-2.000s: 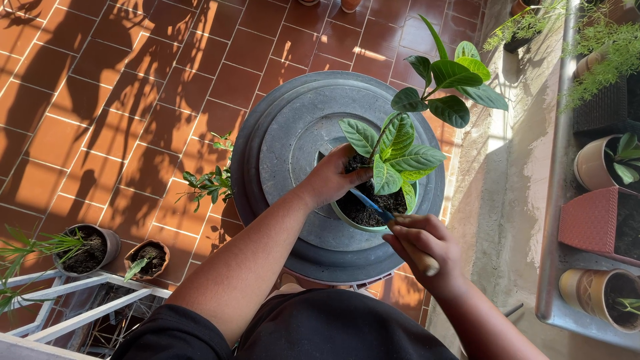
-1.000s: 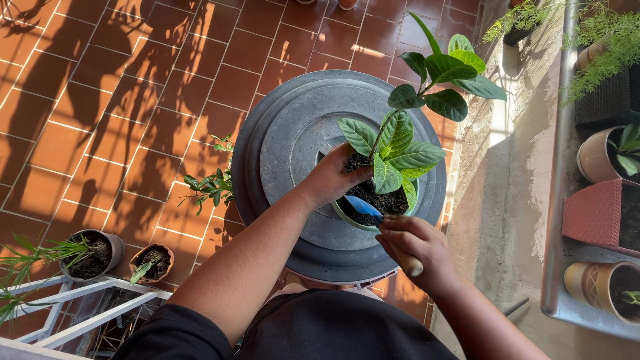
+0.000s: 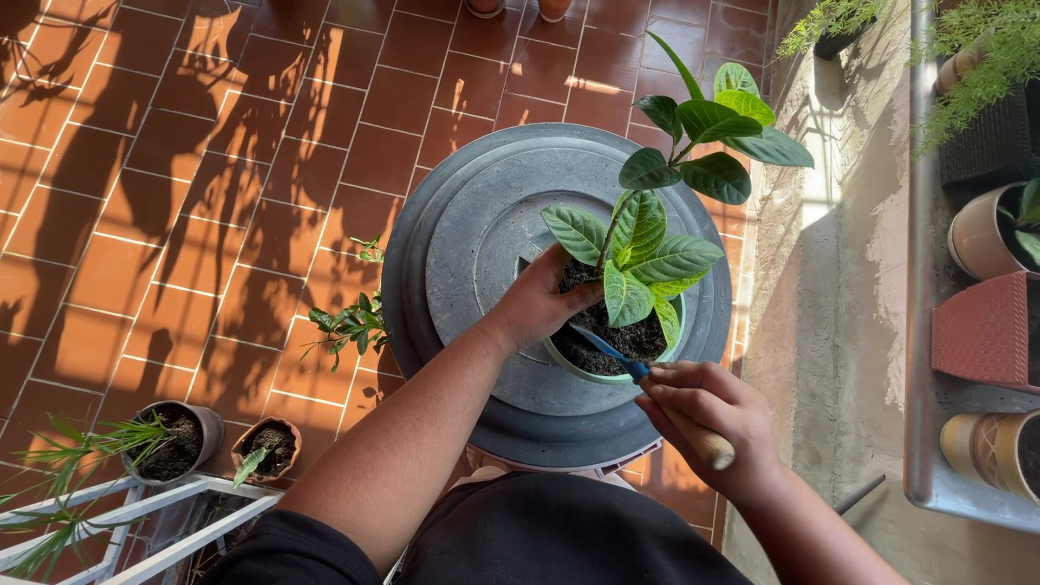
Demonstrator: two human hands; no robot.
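Note:
A leafy green plant (image 3: pixel 642 236) stands in dark soil (image 3: pixel 605 345) inside a pale green pot (image 3: pixel 681 313) on a round grey lid-like top (image 3: pixel 479 236). My left hand (image 3: pixel 536 301) reaches over the pot's left side, thumb and fingers around the base of the stem and the soil there; some fingertips are hidden. In my right hand (image 3: pixel 707 414) is a small blue-bladed trowel (image 3: pixel 600 343) with a wooden handle. Its blade lies slanted at the soil near the pot's front left, pointing toward my left hand.
Small pots with plants (image 3: pixel 213 435) (image 3: pixel 272 467) stand at lower left by a white metal frame (image 3: pixel 195 528). A leafy sprig (image 3: pixel 357 325) shows left of the round top. On the right, a metal-edged shelf (image 3: pixel 920 325) holds several pots, one a red woven planter (image 3: pixel 979 333).
The trowel has shifted in my right hand, its blade now reaching further left, toward my left hand, than one second ago. My left hand has stayed at the stem.

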